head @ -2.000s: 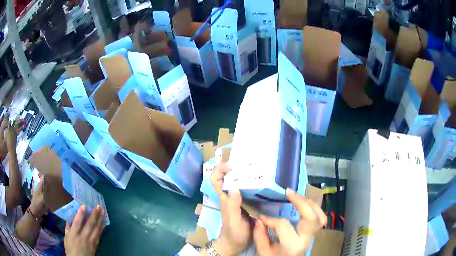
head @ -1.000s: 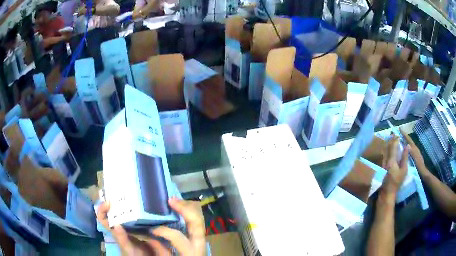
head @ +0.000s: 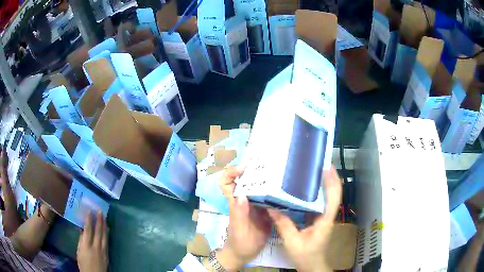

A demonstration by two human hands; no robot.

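Observation:
A light blue and white retail box (head: 304,154), with a dark cylinder pictured on its side, is held up and tilted in front of me. Its tall top flap (head: 314,74) stands up. My left hand (head: 247,228) holds the lower left corner, with a watch band at the wrist. My right hand (head: 313,234) holds the lower right side, its fingers at the bottom edge. The fingertips under the box are partly hidden. Flat carton blanks (head: 213,226) lie under my hands.
Open erected cartons (head: 183,164) stand at the left, more at the back and right. A white equipment case (head: 406,196) stands close on the right. Another person's hand (head: 93,244) touches a carton at the left. Another carton (head: 460,226) is partly visible behind the case.
The view swung right and then back left. The box stays in both hands; its bottom is now more closed against my fingers than two seconds ago, as far as visible.

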